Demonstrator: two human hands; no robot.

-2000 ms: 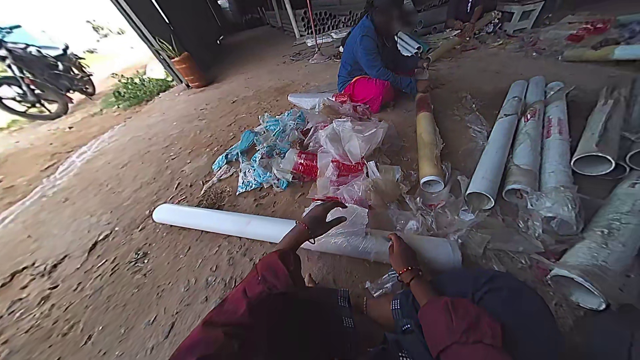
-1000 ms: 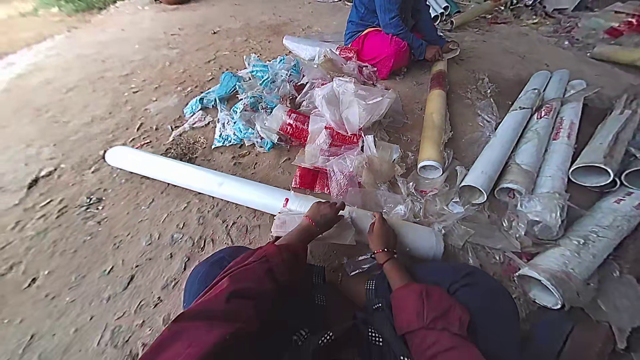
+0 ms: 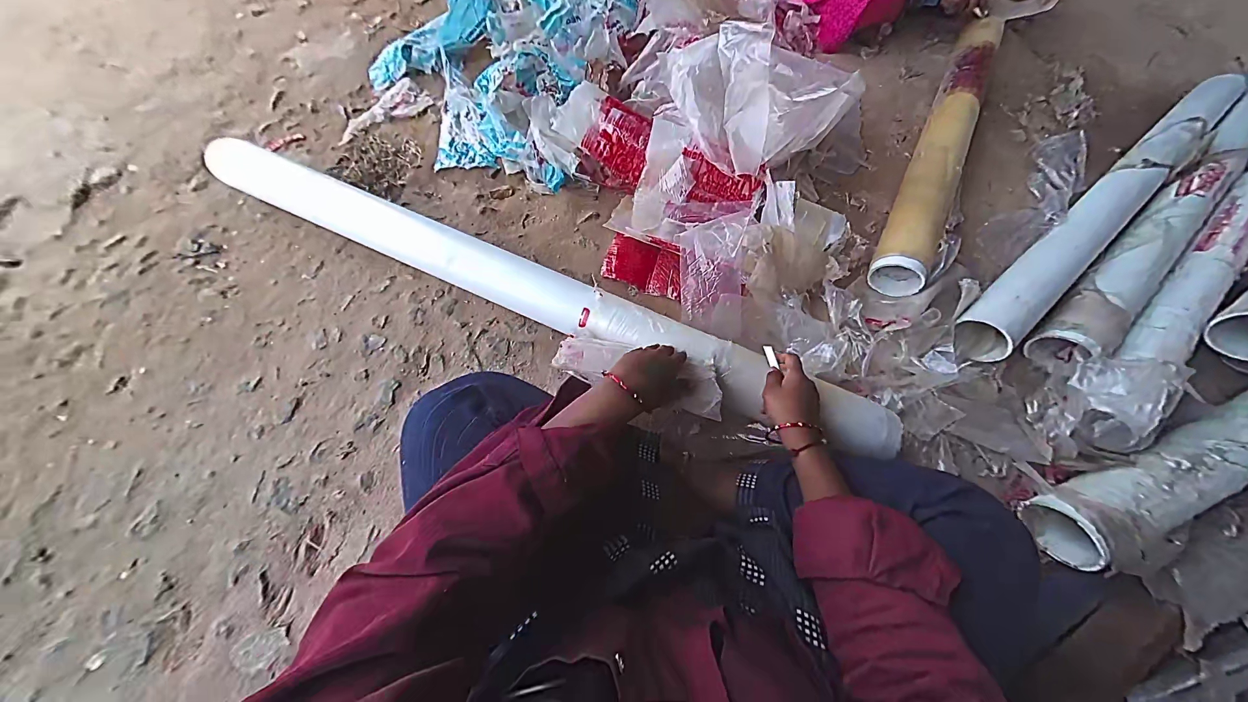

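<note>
A long white pipe (image 3: 419,239) lies slantwise across the front of my crossed legs, its near end by my right knee. Clear plastic film (image 3: 634,322) is around part of it, with a small red mark beside the film. My left hand (image 3: 651,376) rests at the pipe's near side, its fingers curled on a crumpled piece of plastic film (image 3: 593,357). In my right hand (image 3: 792,390) is a small, flat, light-coloured piece (image 3: 771,358), possibly a blade, held upright at the pipe. The lower fingers of both hands are partly hidden.
Torn blue, red and clear plastic film (image 3: 736,97) lies heaped beyond the pipe. A yellowish pipe (image 3: 926,166) points toward a person's hand at the top edge. Several whitish pipes (image 3: 1092,219) lie on the right, with another pipe (image 3: 1141,487) near my right knee. Bare dirt ground (image 3: 195,409) spreads left.
The view has tilted down and come closer. Two seconds ago my left hand was raised with fingers spread over the pipe; now it is down at the pipe's near side, on the film.
</note>
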